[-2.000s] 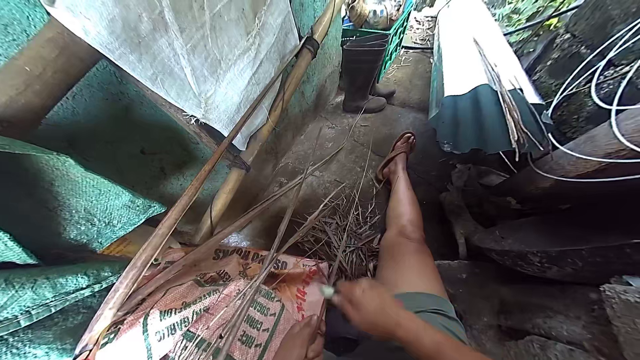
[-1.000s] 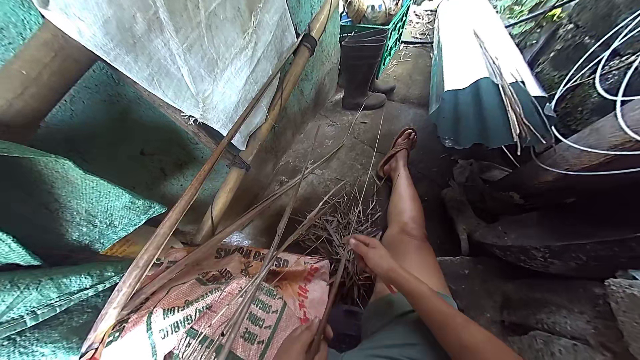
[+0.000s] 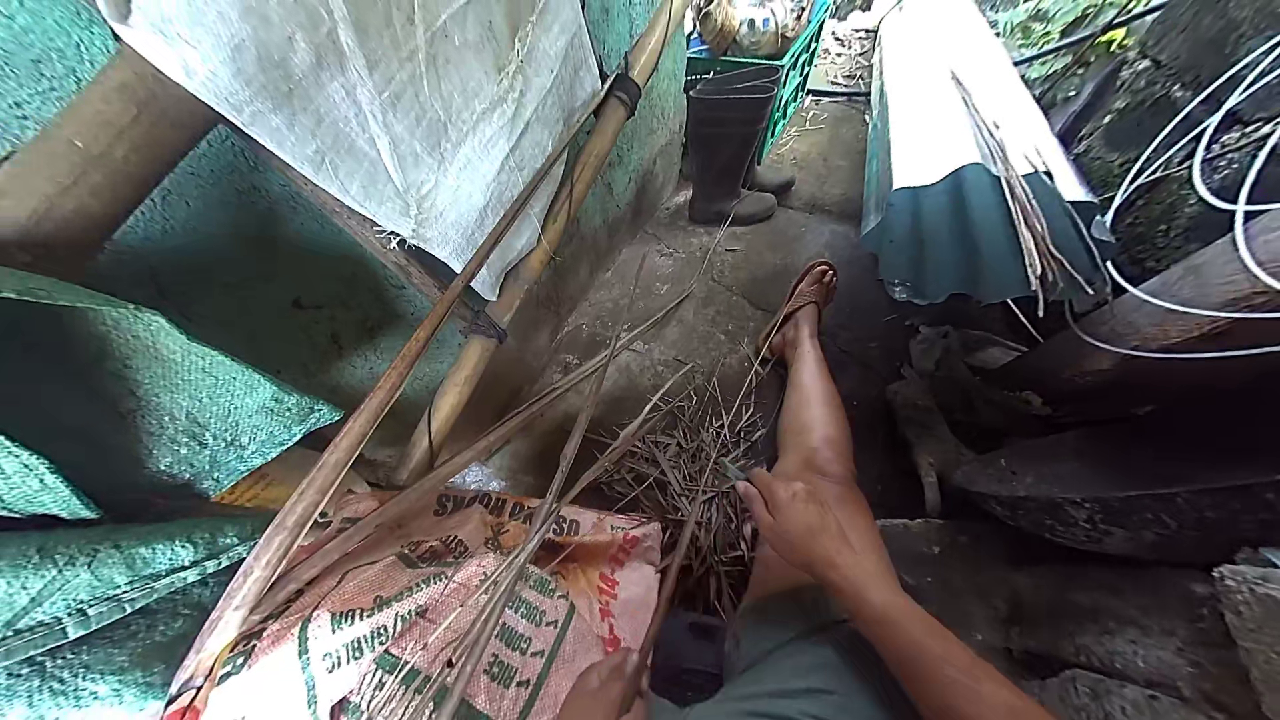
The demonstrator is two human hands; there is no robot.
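Observation:
My left hand (image 3: 605, 690), at the bottom edge, is closed on the lower end of a thin dry brown stalk (image 3: 678, 565). My right hand (image 3: 800, 520) hovers over my bent leg, its fingers closed on a small blade-like tool (image 3: 735, 470), only the tip of which shows. Beneath it lies a heap of short dry plant scraps (image 3: 690, 460). Left of my hands, a printed woven sack (image 3: 450, 610) lies under several long dry stalks (image 3: 540, 400), some reaching across the concrete floor.
Dark rubber boots (image 3: 730, 150) stand by a green plastic crate (image 3: 800, 80). A bamboo pole (image 3: 560, 220) leans at the green wall. Corrugated sheeting (image 3: 960, 220) carries dry strips at the right, near white cable (image 3: 1190, 310) and a log (image 3: 1180, 280). A pale sheet hangs upper left.
My right hand has moved down and right from the left hand, first up along the stalk, then over my leg. The left hand stays low near the sack.

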